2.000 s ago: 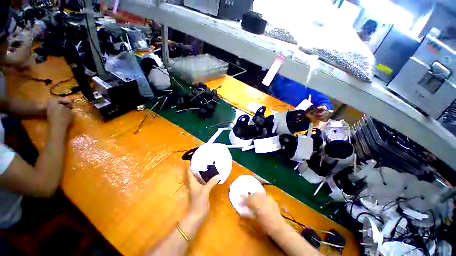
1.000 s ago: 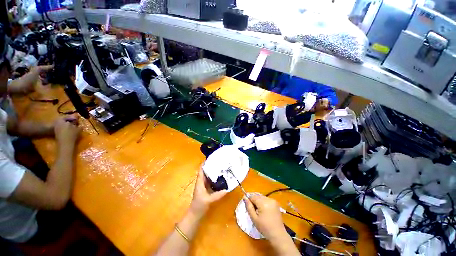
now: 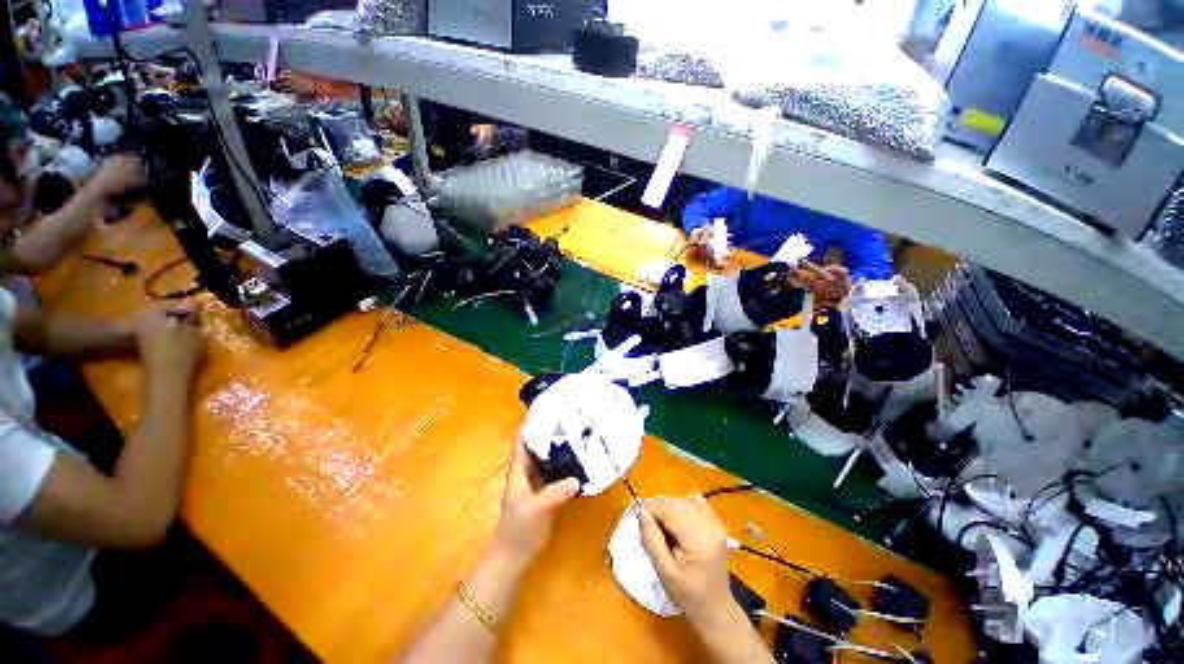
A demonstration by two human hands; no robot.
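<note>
My left hand (image 3: 530, 509) holds a round white camera housing (image 3: 610, 422) with a black part (image 3: 561, 464) near my thumb. My right hand (image 3: 688, 551) grips a thin dark shaft (image 3: 629, 485), which looks like a screwdriver, held like a pen. Its far end points into the open face of the housing; the tip is too small to make out. A white disc-shaped cover (image 3: 636, 566) lies on the orange bench, partly hidden behind my right hand.
White-and-black camera units (image 3: 775, 357) stand on the green strip (image 3: 701, 428). Black modules (image 3: 831, 604) with leads lie at lower right, beside a heap of white covers (image 3: 1039, 454). A grey shelf (image 3: 519, 104) crosses above. A person (image 3: 91, 454) sits left; another in blue (image 3: 792, 223) sits opposite.
Since two seconds ago, my right hand has come off the white cover and now holds the shaft at the housing. Over the last second both hands have barely moved. The opposite person's hands have shifted.
</note>
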